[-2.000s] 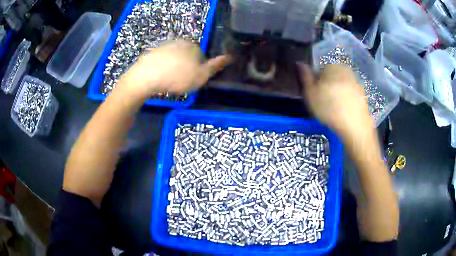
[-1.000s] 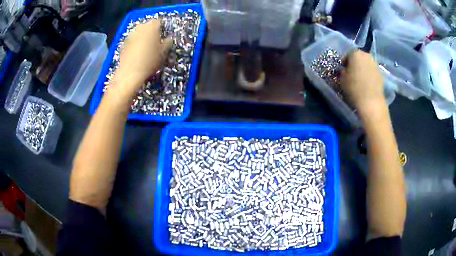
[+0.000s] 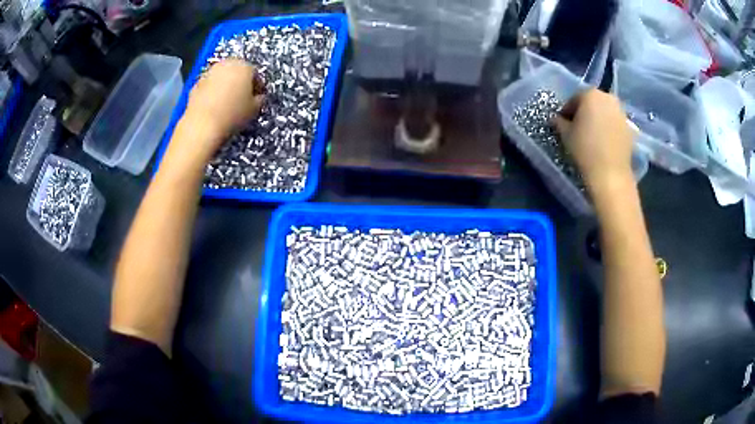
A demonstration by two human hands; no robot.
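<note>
My left hand (image 3: 223,98) is over the left blue tray (image 3: 310,195), its fingertips bent down at the metal sleeves (image 3: 286,124); whether it holds one is hidden. My right hand (image 3: 598,132) is in the right clear plastic bin (image 3: 515,135), fingertips down at the small fittings (image 3: 538,112); its grip is hidden. The bench press head (image 3: 426,37) stands above the dark brown base (image 3: 364,141), with a light ring (image 3: 416,137) at the middle. The near blue tray (image 3: 546,315) holds bright silver pressed assemblies (image 3: 406,319).
An empty clear bin (image 3: 132,112) stands left of the left blue tray. A small clear tub (image 3: 62,203) of silvery parts and a narrow clear container (image 3: 33,141) are at far left. Clear bins and plastic film (image 3: 662,41) crowd the right. A small yellow-handled tool (image 3: 661,267) lies beside my right forearm.
Both hands have moved outward from beside the press base, my left hand to the left blue tray and my right hand to the right bin. In the last second my left hand has shifted slightly nearer.
</note>
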